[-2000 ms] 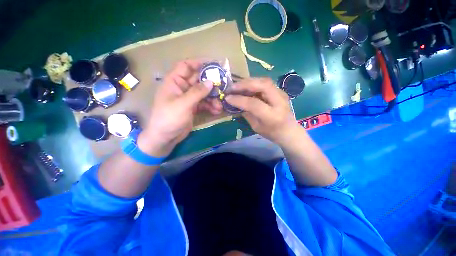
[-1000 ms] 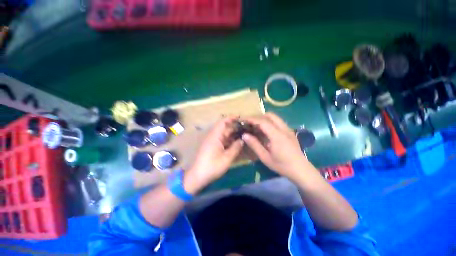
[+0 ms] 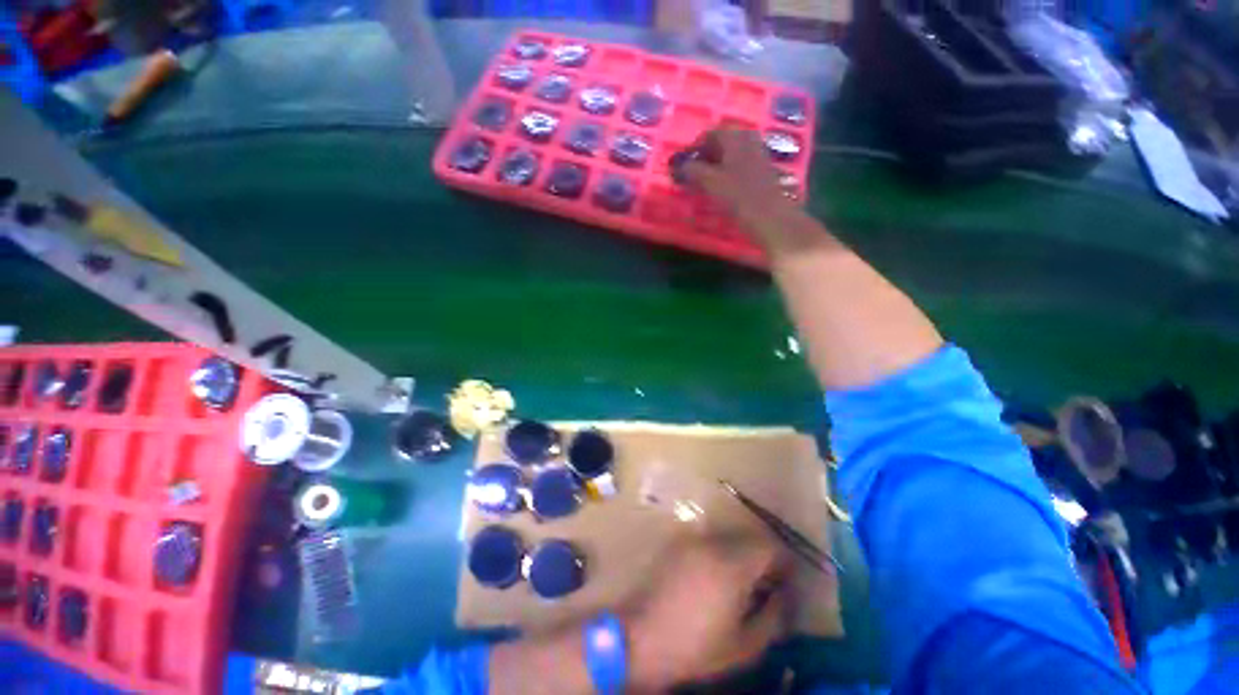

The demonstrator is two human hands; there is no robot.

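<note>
My right hand (image 3: 734, 177) reaches over the red parts tray (image 3: 544, 202) at the far side. Its fingertips are on a dark round watch case (image 3: 688, 164) at a pocket. My left hand (image 3: 700, 611), with a blue wristband, is low over the cardboard sheet (image 3: 652, 455). It is blurred, with a dark patch near its fingers, and I cannot tell whether it holds something. Dark tweezers (image 3: 781, 527) lie on the cardboard. Several round black discs (image 3: 556, 492) lie at its left, with a small white and yellow piece (image 3: 602, 485) beside them.
A second red tray (image 3: 122, 543) with watch parts stands at the left. Reels (image 3: 276, 428) and a crumpled yellowish lump (image 3: 480, 405) lie between it and the cardboard. Black foam-like blocks (image 3: 951, 88) are at the far right. Dark equipment is at the right edge.
My hands have parted. My right hand has moved forward to the far tray; my left stays low at the cardboard. The view has shifted, showing more of the trays, and tweezers now show on the cardboard.
</note>
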